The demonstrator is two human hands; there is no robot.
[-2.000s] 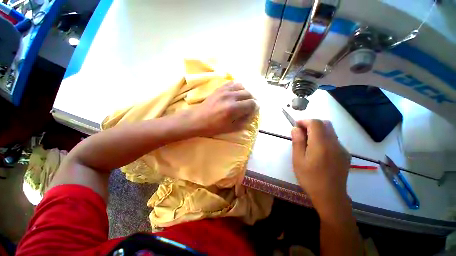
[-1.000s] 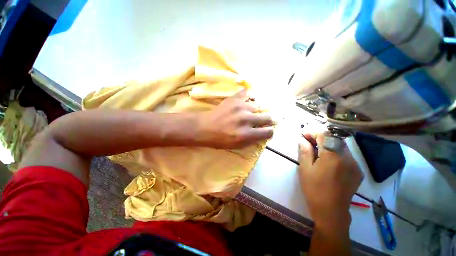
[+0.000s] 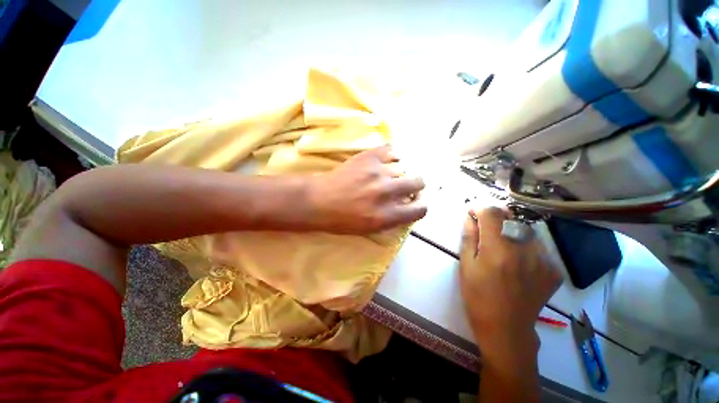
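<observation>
A yellow garment piece (image 3: 292, 264) lies bunched on the white machine table and hangs over its front edge toward the lap. My left hand (image 3: 366, 193) rests on the garment near its right border, with fingers spread and pressing the cloth. My right hand (image 3: 508, 256), with a wide silvery ring, is by the needle area of the sewing machine head (image 3: 607, 102), its thumb and fingertips close together. Whether it still holds the slim tweezers cannot be made out. The needle area is partly lost in glare.
A flat black object (image 3: 585, 250) lies right of my right hand. Blue-handled snips (image 3: 591, 358) and a thin red stick (image 3: 551, 321) lie nearer the front. A measuring strip (image 3: 426, 334) runs along the table's front edge. Pale cloth (image 3: 24, 201) is heaped at far left.
The view has shifted and the machine head looks closer. My right hand has moved up to the needle area; the tweezers seen earlier no longer show clearly. My left hand stays on the garment.
</observation>
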